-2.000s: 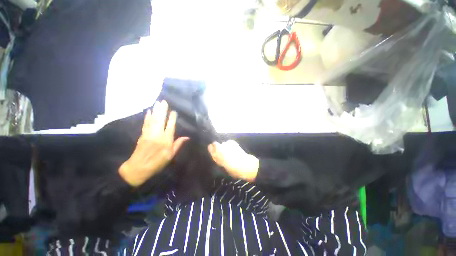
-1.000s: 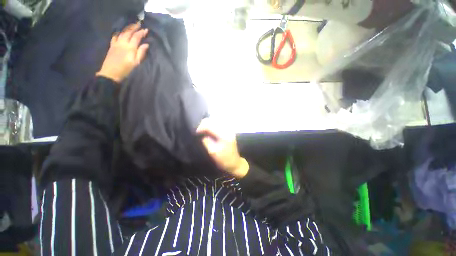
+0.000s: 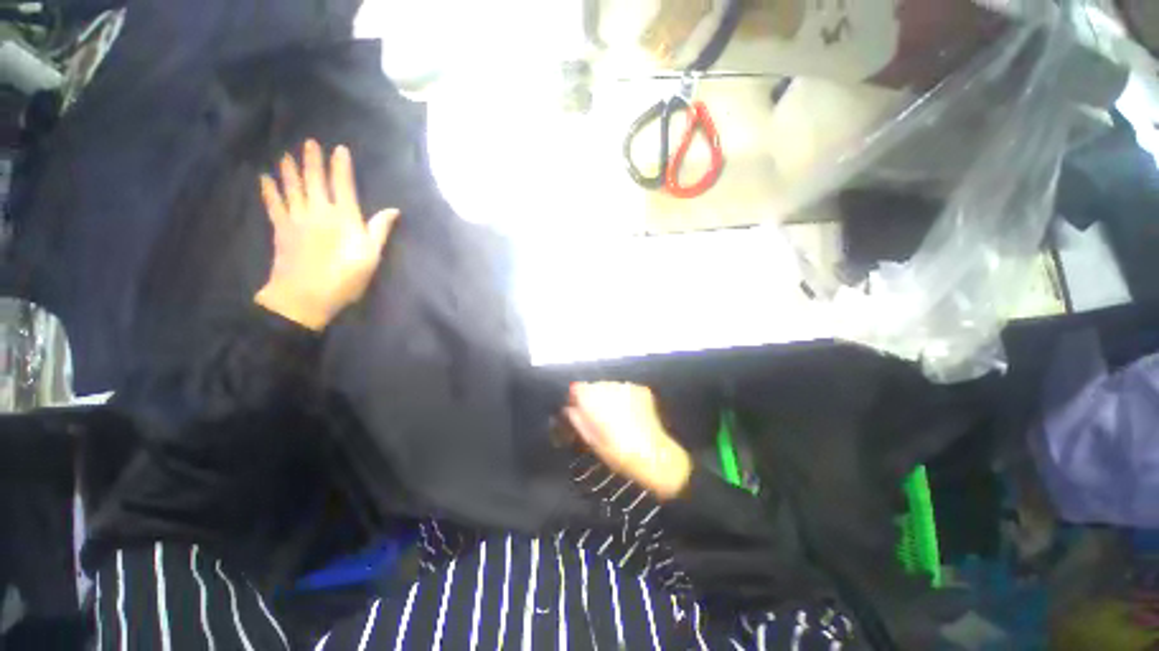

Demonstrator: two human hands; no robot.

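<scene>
Black garment fabric (image 3: 420,305) lies spread over the left of the white table top (image 3: 661,293) and hangs over its front edge toward my lap. My left hand (image 3: 320,235) lies flat on the fabric with its fingers apart. My right hand (image 3: 629,432) is at the fabric's right edge, just below the table edge, with its fingers curled; whether it pinches the cloth is hard to tell. The sewing machine arm (image 3: 813,38) crosses the upper right. Lamp glare hides the needle area.
Snips with one black and one red handle loop (image 3: 693,150) rest by the machine. A crumpled clear plastic bag (image 3: 966,254) hangs at the right. Green plastic strips (image 3: 920,528) show beside the lap. A person's lilac clothing (image 3: 1106,439) is at the far right.
The fabric was bunched a second ago and now lies flatter and wider. My left hand moved down from the top of the cloth and opened flat. My right hand moved slightly down and right.
</scene>
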